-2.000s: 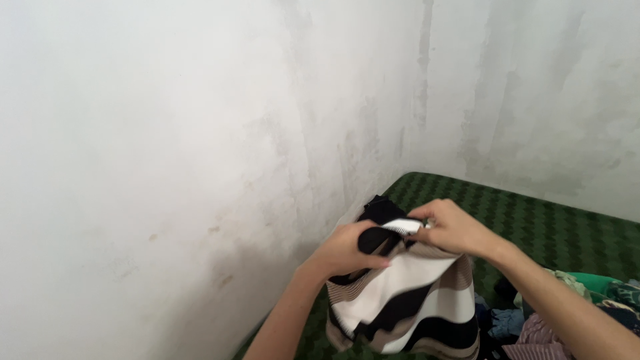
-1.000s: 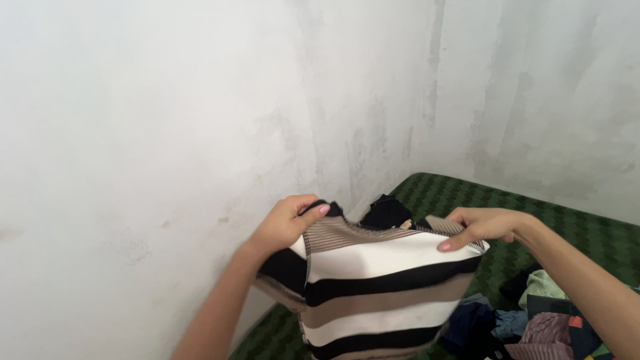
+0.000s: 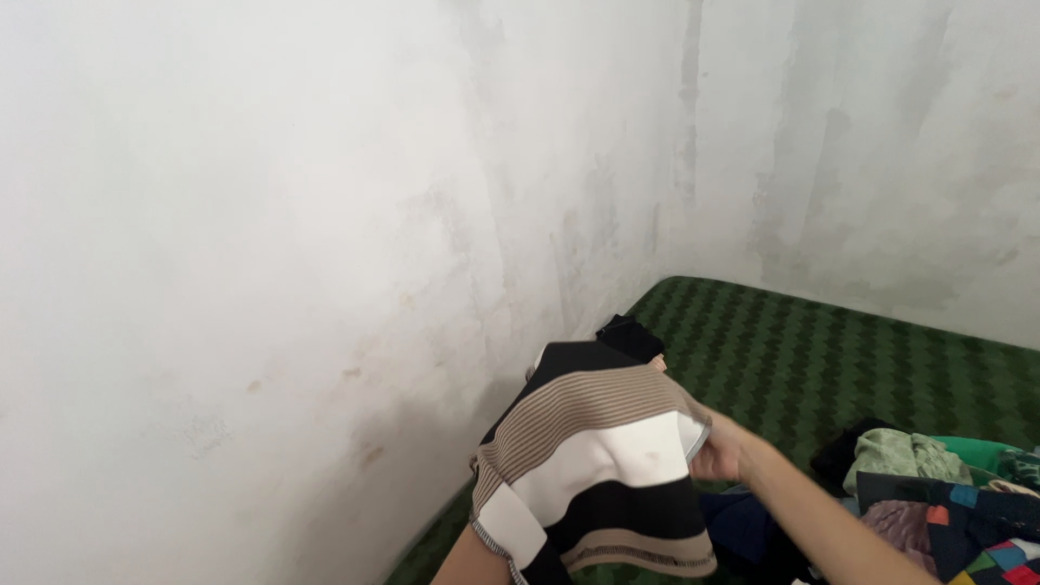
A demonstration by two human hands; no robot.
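Note:
A striped knit garment in black, white and tan [image 3: 601, 439] hangs in front of me above the bed, its overlocked seams showing at the lower edges. My right hand [image 3: 719, 451] grips its right edge. Of my left arm only the forearm shows at the bottom; the left hand is hidden behind or inside the cloth, so its grip cannot be seen. Just beyond the garment, a dark folded cloth [image 3: 630, 337] lies on the mattress close to the wall.
The mattress with a green zigzag cover [image 3: 772, 341] fills the corner between two stained white walls [image 3: 325, 203]. At the lower right lies a pile of mixed clothes, with a pale green piece [image 3: 902, 455], a navy piece [image 3: 739, 520] and a multicoloured patchwork piece [image 3: 991, 520].
The garment was stretched out between both hands a second ago; now it drapes over my left hand, which has gone out of sight. My right hand has moved lower and toward the left.

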